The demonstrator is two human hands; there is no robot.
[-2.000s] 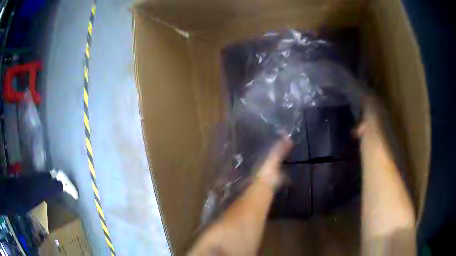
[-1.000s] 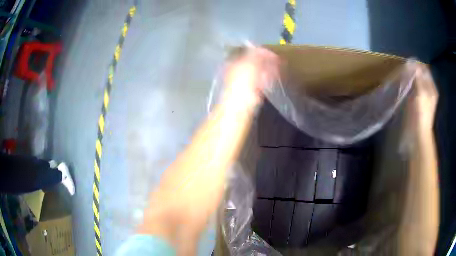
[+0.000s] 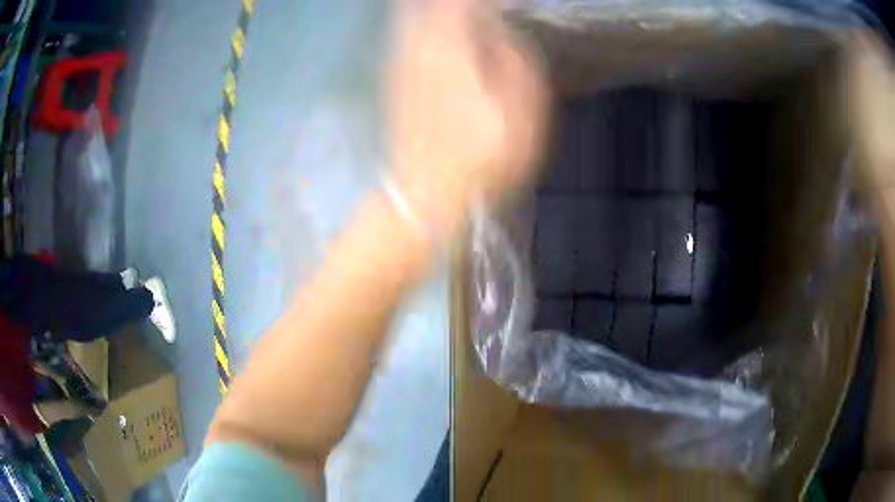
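Observation:
A large brown shipping carton (image 3: 530,446) stands open. Rows of black retail boxes (image 3: 613,235) fill its bottom, deep inside. The clear carton liner (image 3: 608,377) hangs crumpled along the left and near inner sides, and lies over the far rim. My left hand (image 3: 466,108) is heavily blurred at the far left corner of the carton; its fingers cannot be made out. My right hand (image 3: 868,98) is blurred at the far right corner, partly cut off by the picture's edge. Whether either hand grips the liner is unclear.
Yellow-and-black tape (image 3: 218,216) runs along the grey floor on the left. A red stool (image 3: 78,93) stands at the upper left. A person's dark-clothed leg with a white shoe (image 3: 160,309) is at the left, above a smaller open brown carton (image 3: 142,436).
The liner was bunched over the boxes, then held up between both hands; now it lies over the far rim. My hands have moved outward to the far corners, and more of the carton shows.

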